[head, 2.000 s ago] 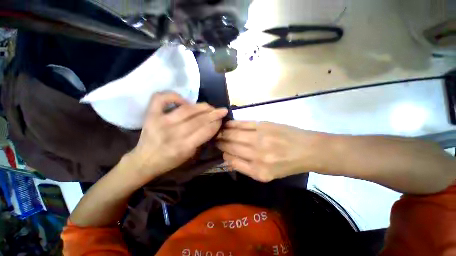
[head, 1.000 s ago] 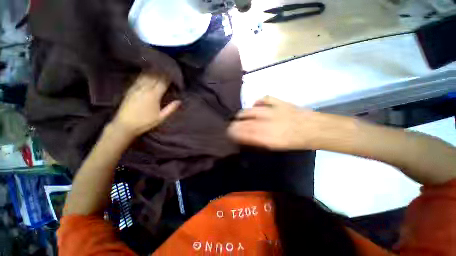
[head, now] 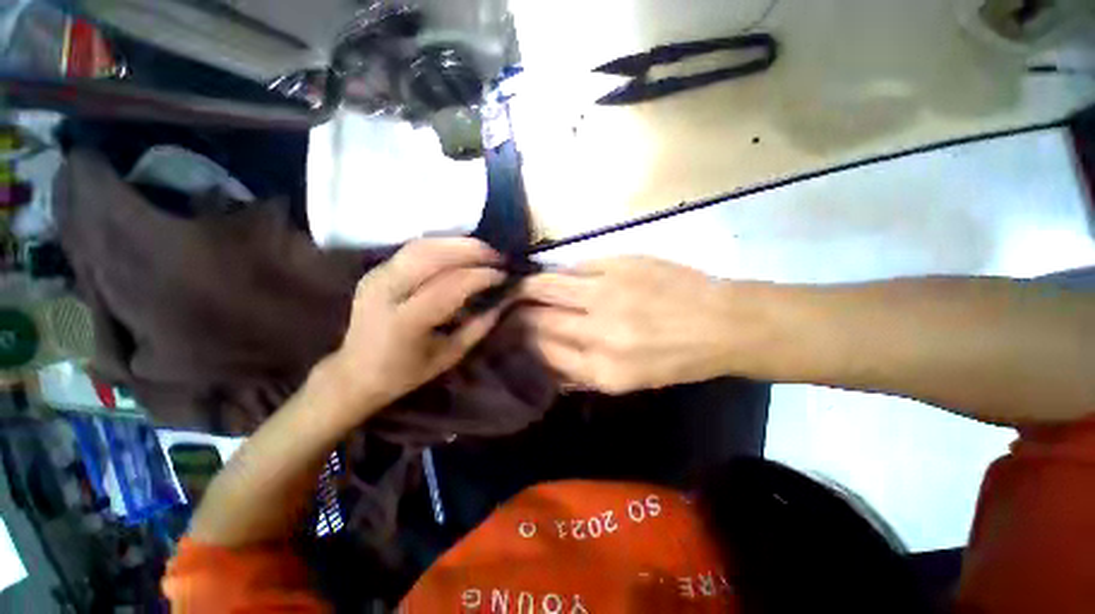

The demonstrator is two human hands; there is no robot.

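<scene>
The brown garment fabric is bunched left of the needle area and under my left hand. A narrow black fabric edge runs from the presser foot area down to my fingertips. My left hand pinches this edge from the left. My right hand pinches it from the right, its fingertips close to the left ones. A white piece lies left of the black strip. The exact fold between my fingers is hidden.
Black thread snips lie on the beige machine bed, right of the needle. The grey machine head crosses the upper left. A white table surface lies below the bed's dark seam line. A blue item is at the lower left.
One second ago my hands were apart, the left on the bunched brown cloth. Now both have come together at the black edge, and the machine head shows again above them.
</scene>
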